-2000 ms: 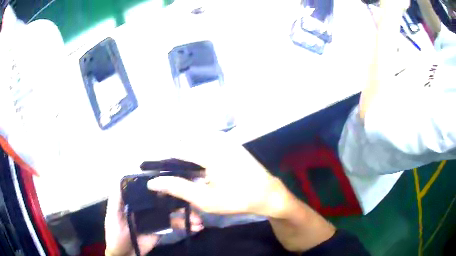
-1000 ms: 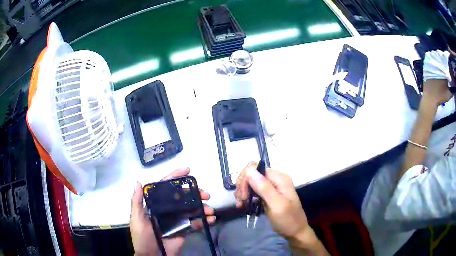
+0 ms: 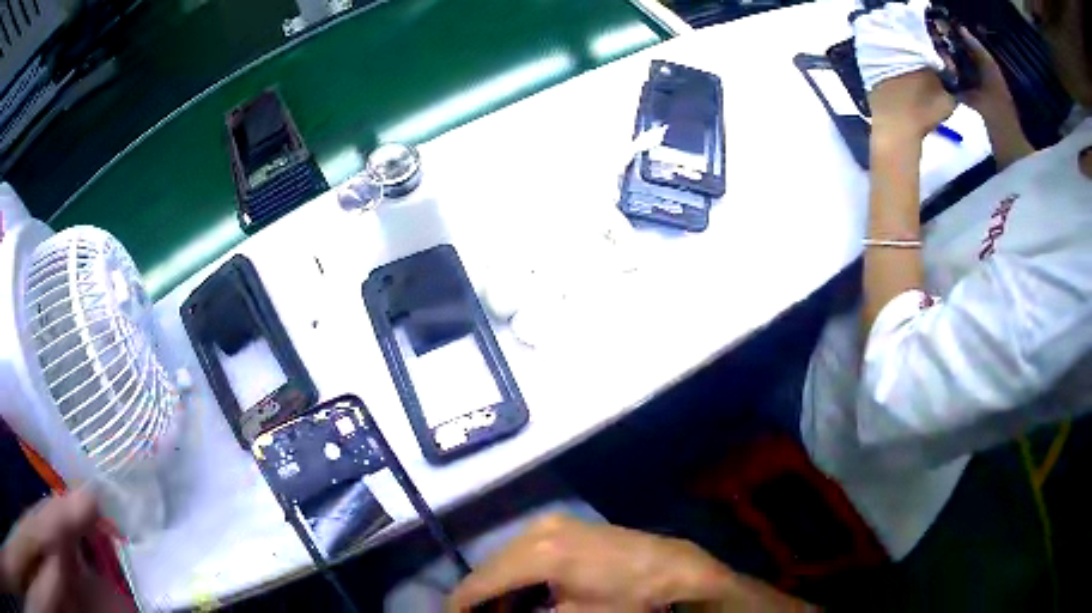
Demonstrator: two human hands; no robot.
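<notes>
A black phone middle frame [image 3: 326, 461] is tilted at the bench's front edge, its plate end up and overlapping a waiting frame's lower end; its lower part runs out of the picture. A dark shiny sheet [image 3: 347, 515] hangs in its window. My right hand [image 3: 599, 569], cut off by the bottom edge, is at the frame's right rail and seems to grip it. A dark thing shows under its fingers; I cannot tell if it is the tweezers. My left hand [image 3: 54, 557] is blurred at the lower left, apart from the frame; its grip is unclear.
Two waiting frames lie flat, one at left [image 3: 198, 341] and one in the middle [image 3: 509, 413]. Overlapping frames [image 3: 715, 132] lie farther right. A fan [image 3: 96, 347] stands at left. A round container [image 3: 393, 168] and stacked frames [image 3: 273, 144] are behind. A person works at right.
My view has turned right. My left hand has left the held frame and moved left. My right hand has come to the frame's lower part; the tweezers' pale tips no longer show.
</notes>
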